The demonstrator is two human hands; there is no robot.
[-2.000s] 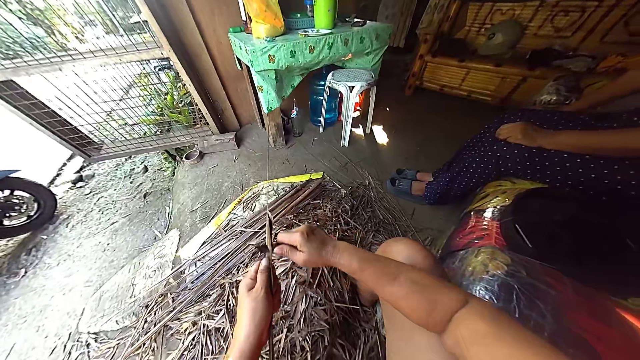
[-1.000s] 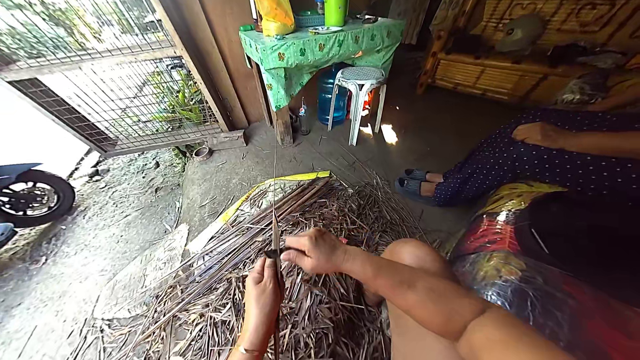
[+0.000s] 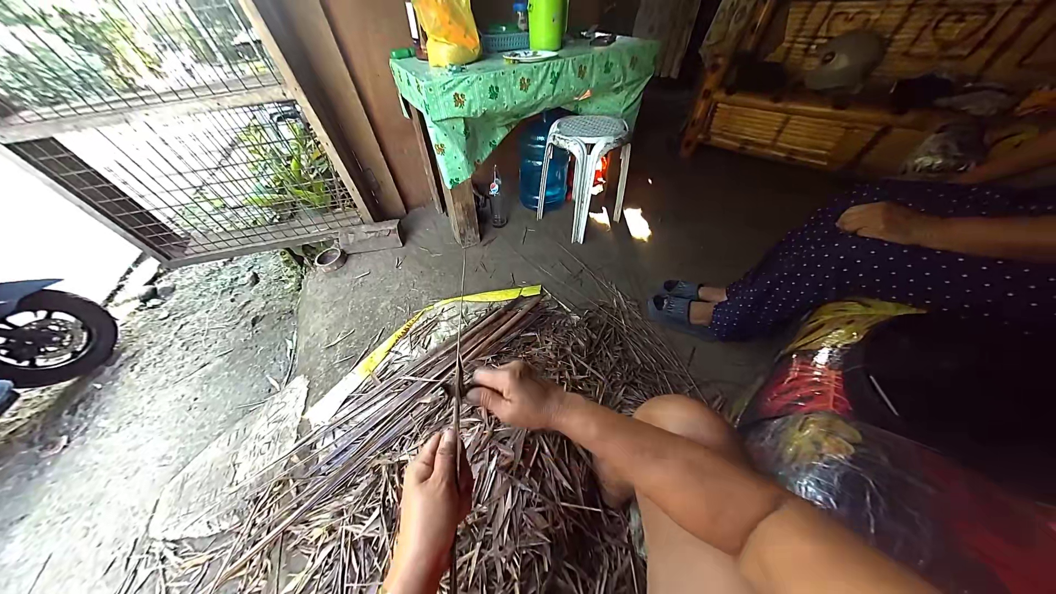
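My left hand (image 3: 439, 483) grips a long thin dried palm frond strip (image 3: 458, 412) held upright, away from me. Just beyond it, my right hand (image 3: 513, 394) pinches a small dark object against the strip, perhaps a blade; it is too small to tell. Past my hands the strip thins to a pale rib. Beneath both hands lies a heap of dry brown leaf shreds (image 3: 536, 511), with a bundle of long brown stalks (image 3: 388, 392) across its left side.
A yellow-edged sack (image 3: 371, 360) lies under the heap. Ahead stand a cloth-covered table (image 3: 528, 82) and a white plastic stool (image 3: 587, 132). A seated person in a dotted garment (image 3: 825, 239) is at right, near plastic-wrapped bundles (image 3: 833, 437). At left are a motorcycle wheel (image 3: 54, 338) and a mesh gate (image 3: 190, 165).
My right hand stays close beyond my left at the strip, and the gap between the two hands is now wider. The view has shifted slightly.
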